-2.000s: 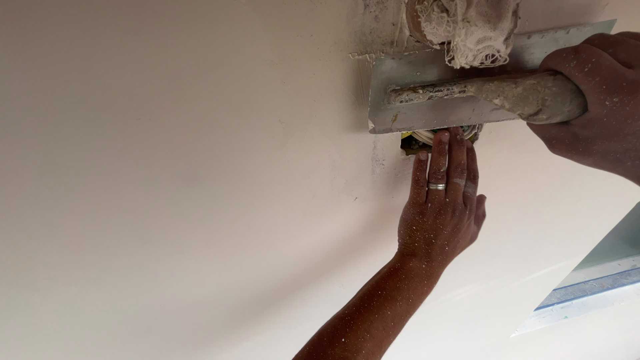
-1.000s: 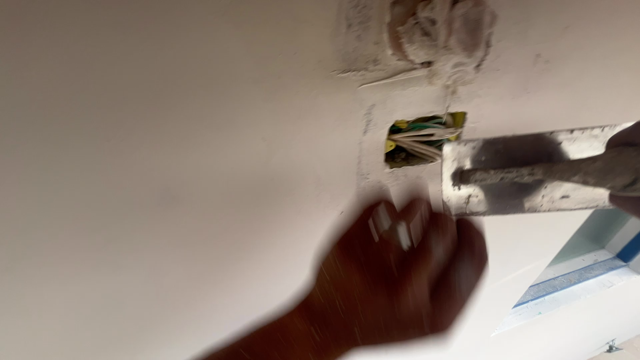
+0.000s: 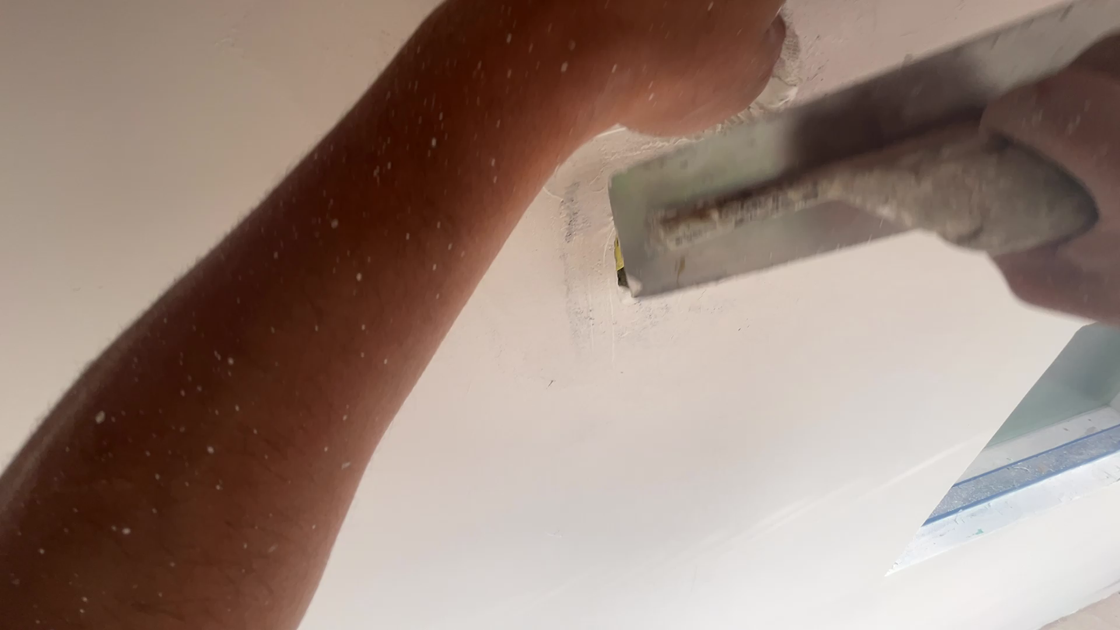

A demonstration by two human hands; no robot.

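My right hand [image 3: 1059,175], at the right edge, grips the plaster-crusted handle of a steel plastering trowel [image 3: 761,254]. The trowel's blade lies slantwise over a cut-out in the wall, where only a sliver of a yellow electrical box [image 3: 619,255] shows at its left end. My left hand [image 3: 700,70] is raised at the top, with its forearm, flecked with plaster, crossing the left half of the view. Its fingers are cut off by the frame's top, so what they hold or touch is hidden. Just beside the hand, rough plaster [image 3: 787,74] shows on the wall.
A smooth plastered wall [image 3: 542,490] fills most of the view. At the lower right is a recess with a pale ledge [image 3: 1032,468] edged by blue strips. Dark smudges [image 3: 573,262] mark the wall left of the trowel.
My left hand has risen from below the cut-out to the top of the view. The trowel has moved from beside the cut-out to cover most of it, and is more tilted.
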